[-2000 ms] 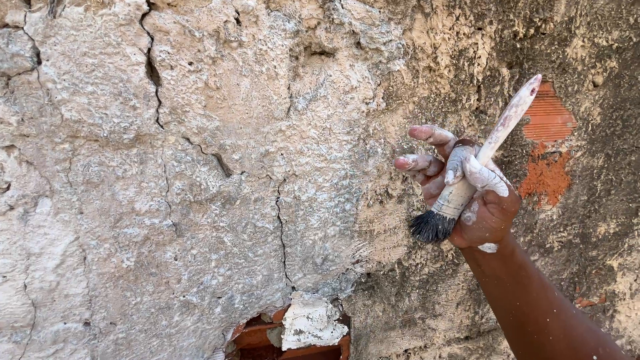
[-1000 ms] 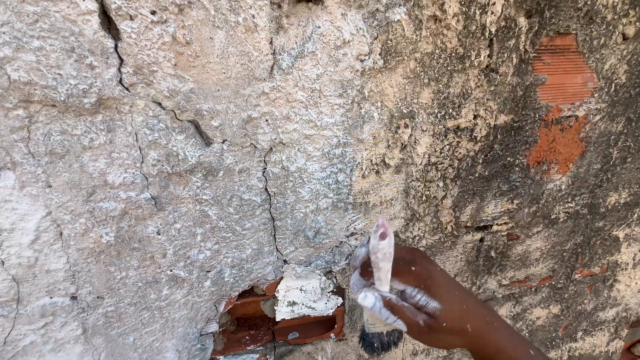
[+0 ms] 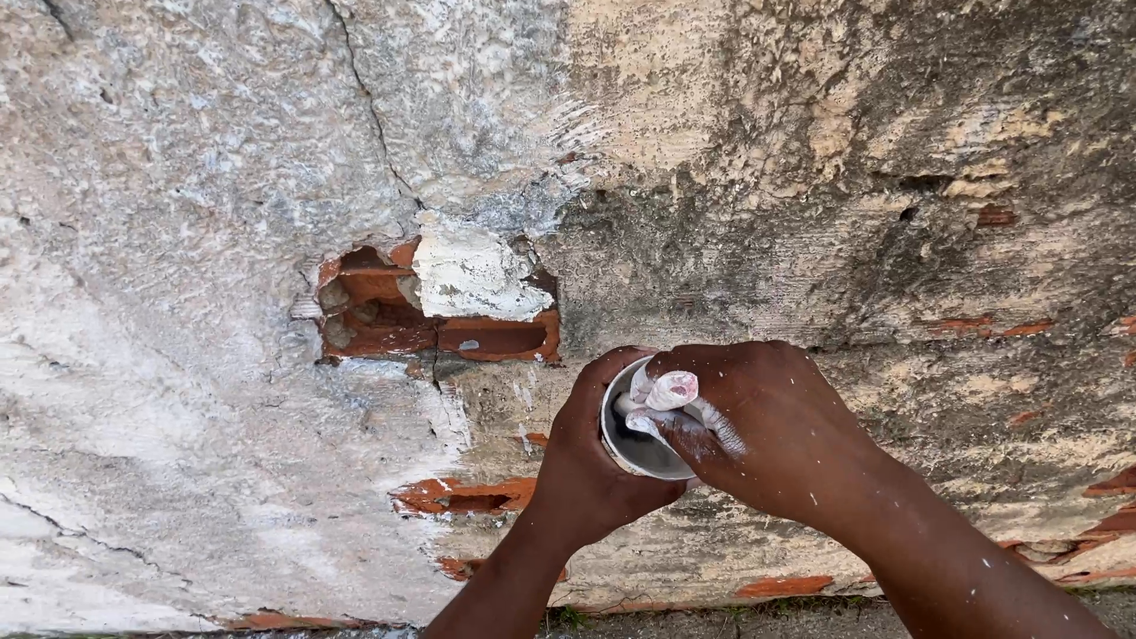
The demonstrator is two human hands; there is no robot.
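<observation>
My left hand (image 3: 590,470) is wrapped around a round white container (image 3: 652,454), seen from above. My right hand (image 3: 754,426) grips a paintbrush by its whitish, paint-smeared handle (image 3: 674,389), whose end points up at the camera. The brush's lower part is down inside the container, and its bristles are mostly hidden by my fingers. White paint coats the right fingertips, with small specks over the hand and forearm. Behind both hands stands a rough plastered wall (image 3: 222,195), whitish on the left and bare, stained beige and dark on the right.
A broken hollow in the wall shows orange hollow brick (image 3: 382,284), partly covered by a white plaster flap (image 3: 475,271). A crack (image 3: 373,115) runs down towards it. More orange brick (image 3: 466,495) shows lower down. Ground with some green growth (image 3: 568,617) lies along the wall's foot.
My right hand, raised with the brush in front of the wall two seconds ago, has come down to the container. My left hand and the container have come into view. The view has shifted lower.
</observation>
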